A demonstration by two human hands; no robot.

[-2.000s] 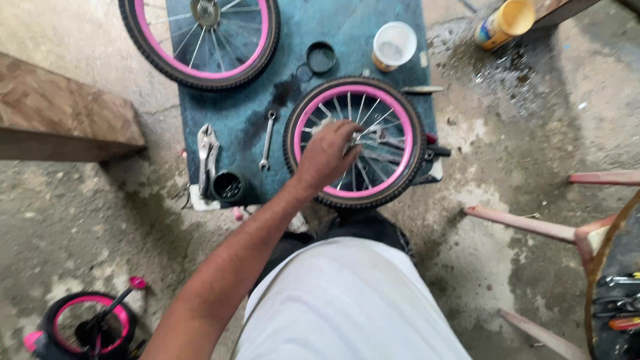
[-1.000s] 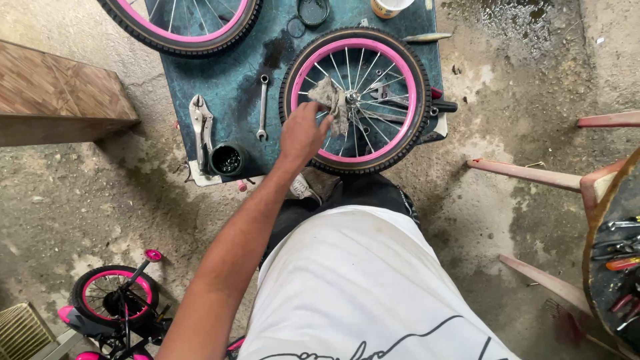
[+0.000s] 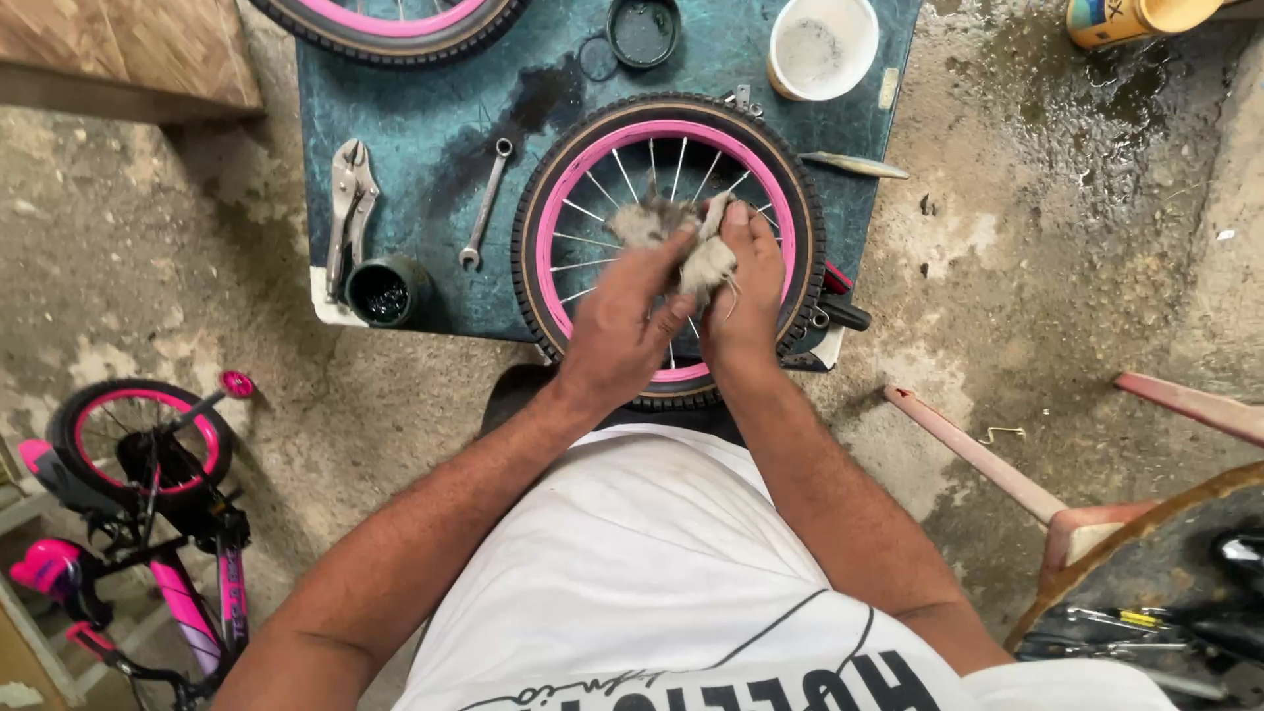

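Note:
A small bicycle wheel with a pink rim [image 3: 555, 219] and black tire lies flat at the front of the blue-green tabletop. Over its hub and spokes, both hands are on a grey, frayed rag [image 3: 707, 265]. My left hand [image 3: 637, 311] comes from the left with its fingers on the rag, slightly blurred. My right hand [image 3: 748, 286] holds the rag's right side, fingers curled upward. The hub is hidden beneath the rag and hands. Left of the wheel lie a combination wrench [image 3: 486, 204], locking pliers [image 3: 351, 207] and a dark cup [image 3: 388, 291] with dark contents.
A second pink-rimmed wheel [image 3: 395, 32] lies at the table's [image 3: 444, 306] back left. Behind the near wheel stand a white tub [image 3: 823, 47] and a dark round lid [image 3: 643, 32]. A pink child's bicycle [image 3: 188, 602] is at lower left; a round tray of tools [image 3: 1136, 563] is at lower right.
My right hand has come into view and onto the rag over the wheel. Earlier, only my left hand was at the spokes, with the rag showing one second ago.

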